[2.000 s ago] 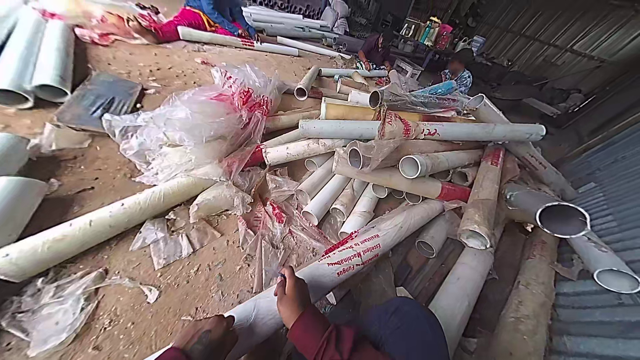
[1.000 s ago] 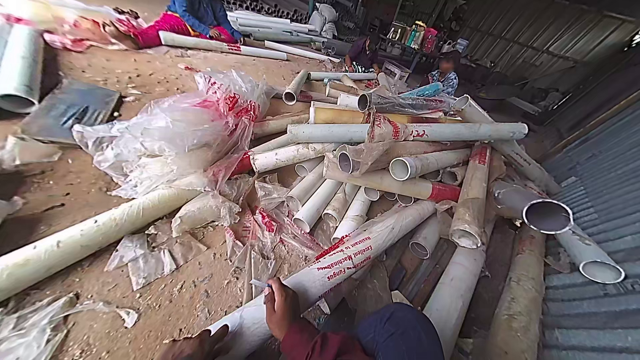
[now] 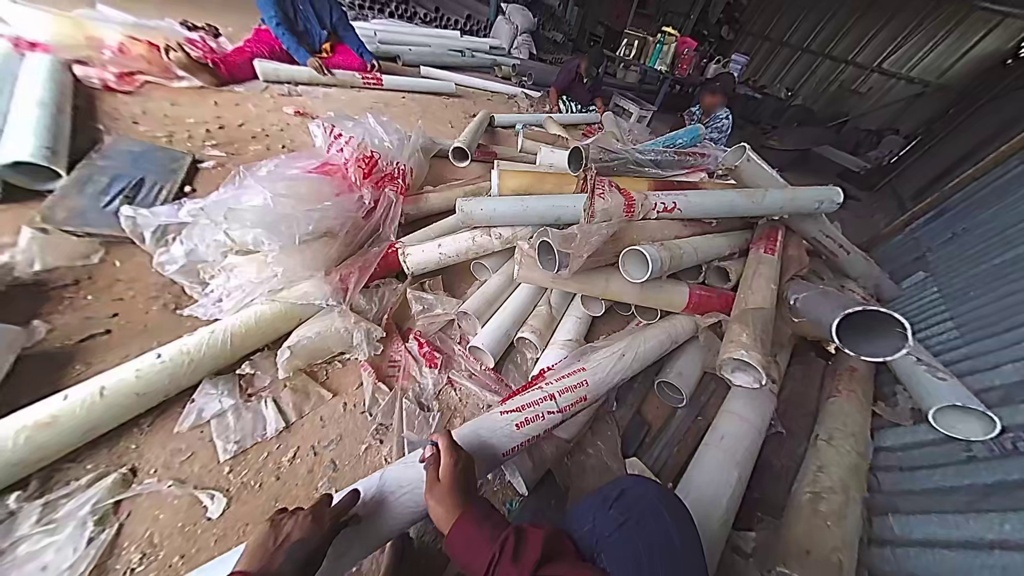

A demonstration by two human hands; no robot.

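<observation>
A long white pipe in a printed plastic wrap lies diagonally in front of me, from the bottom edge up to the pile. My left hand rests on its lower part, fingers spread over the surface. Further up the pipe is my right hand, closed on a small thin tool with a pale tip and a dark bluish part; its kind cannot be told. The tool's tip is at the pipe's upper side. The pipe's lower end is hidden beyond the frame.
Many loose pipes are piled ahead and to the right. Crumpled plastic film and a yellowish pipe lie on the left. A corrugated metal wall borders the right. Several people sit farther back.
My left hand has shifted from a place partly below the frame onto a more visible part of the pipe. The right hand stays near the same printed section.
</observation>
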